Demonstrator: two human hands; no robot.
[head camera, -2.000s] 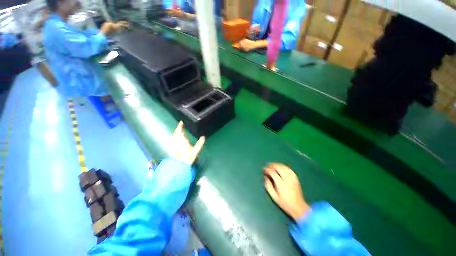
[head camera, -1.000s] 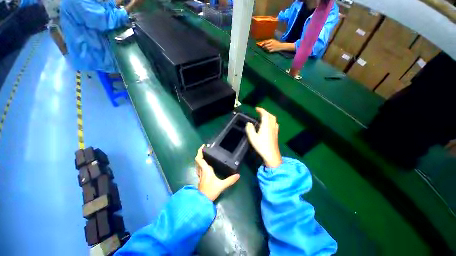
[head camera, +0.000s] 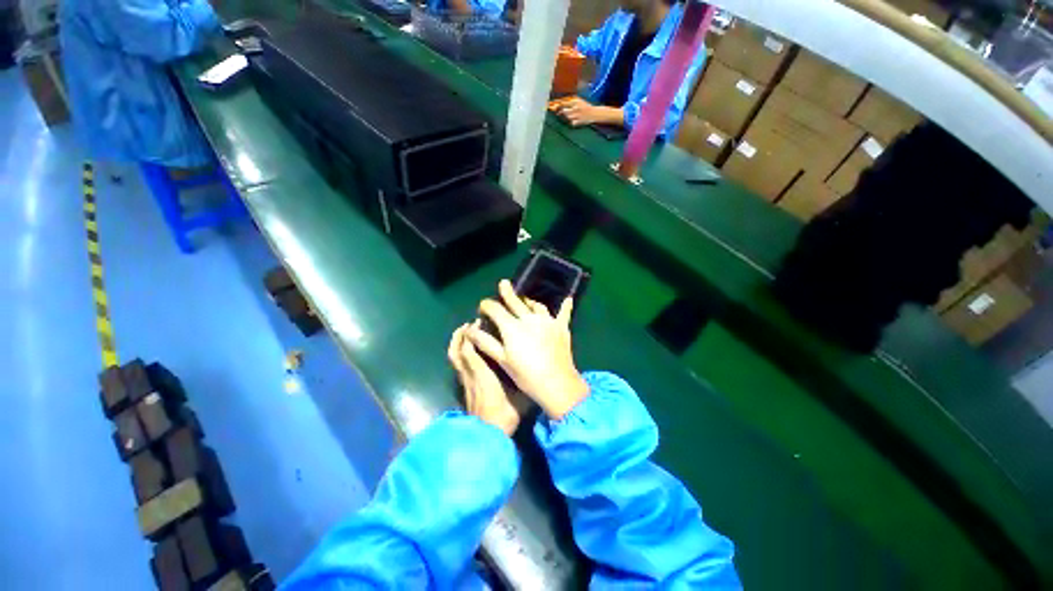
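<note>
A black rectangular housing frame (head camera: 552, 275) with a window opening and a pale inner edge lies over the green mat, in front of the long black stack. My left hand (head camera: 483, 375) is at its near left side, with the fingers around it. My right hand (head camera: 534, 338) lies across its near part, with the fingers on the top face. The hands overlap and hide the near end of the frame. The long black stack (head camera: 370, 92) runs along the bench, with a lower black block (head camera: 458, 223) at its near end.
A white post (head camera: 534, 104) stands right of the stack. A flat dark piece (head camera: 679, 323) lies on the green bench (head camera: 739, 439). Dark blocks (head camera: 173, 473) line the floor at left. A person in blue (head camera: 133, 81) is at far left, another (head camera: 629, 69) across the bench. Cardboard cartons (head camera: 797, 127) stand behind.
Two seconds ago both hands were apart and empty. Then they held the frame from both sides. Now the right hand has moved down over its near part, close to the left.
</note>
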